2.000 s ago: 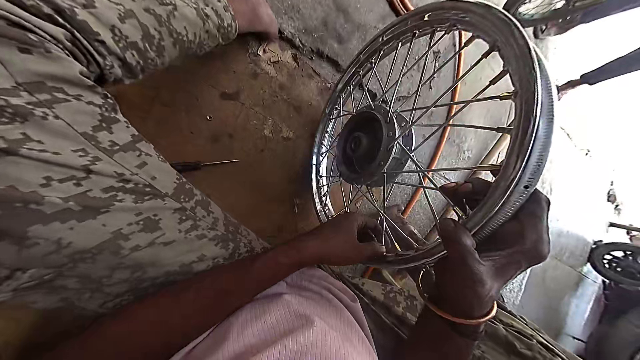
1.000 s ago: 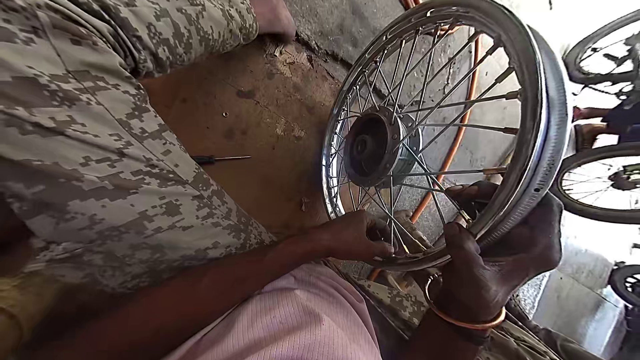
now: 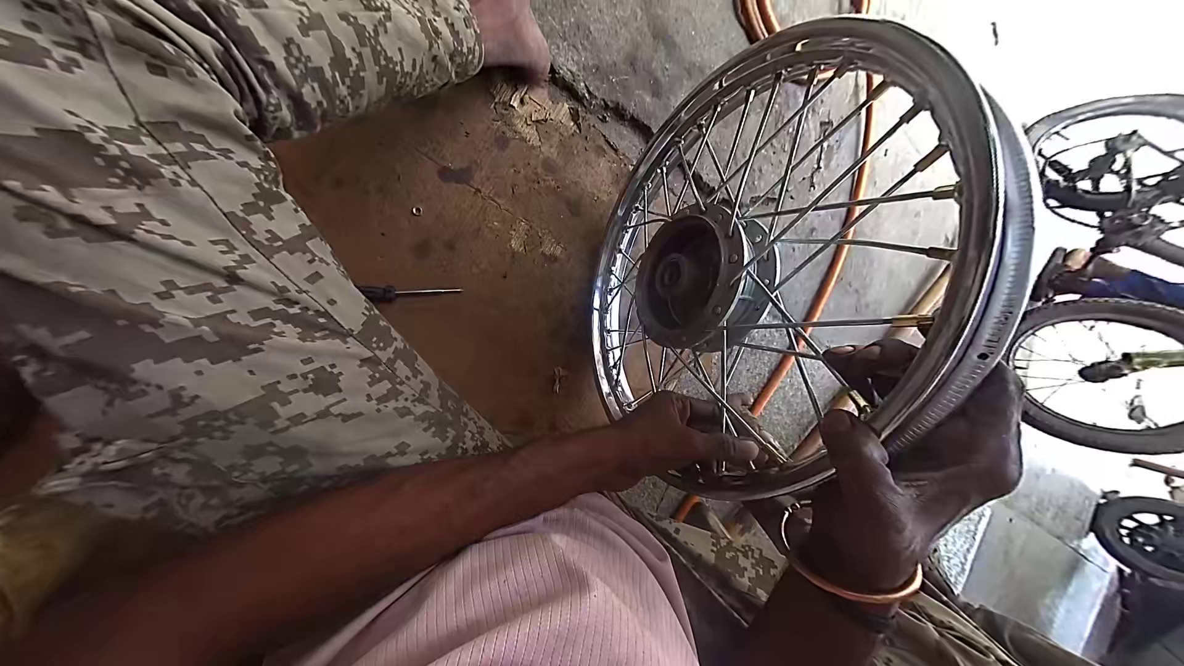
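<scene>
A spoked wheel with a shiny metal rim (image 3: pixel 985 277) is held tilted on the right side of the view. Its dark round hub (image 3: pixel 689 276) sits at the centre of the crossing spokes. My left hand (image 3: pixel 680 437) reaches in at the lower left, its thumb and fingers closed around spokes close to the rim. My right hand (image 3: pixel 911 472), with a copper-coloured bangle (image 3: pixel 860 592) at the wrist, grips the rim at the lower right. Its thumb lies on the inner edge, near a spoke's end, and some fingertips show between the spokes.
A screwdriver (image 3: pixel 416 292) lies on the brown floor covering (image 3: pixel 518 342) beside my camouflage-clad leg (image 3: pixel 213 305), with a small nut (image 3: pixel 416 211) above it. An orange hose (image 3: pixel 832 277) runs behind the wheel. Bicycle wheels (image 3: pixel 1101 435) and part of another person (image 3: pixel 1124 277) are at the right.
Both hands stay on the wheel near the same stretch of rim. The view has shifted, bringing the bicycles at the right into sight.
</scene>
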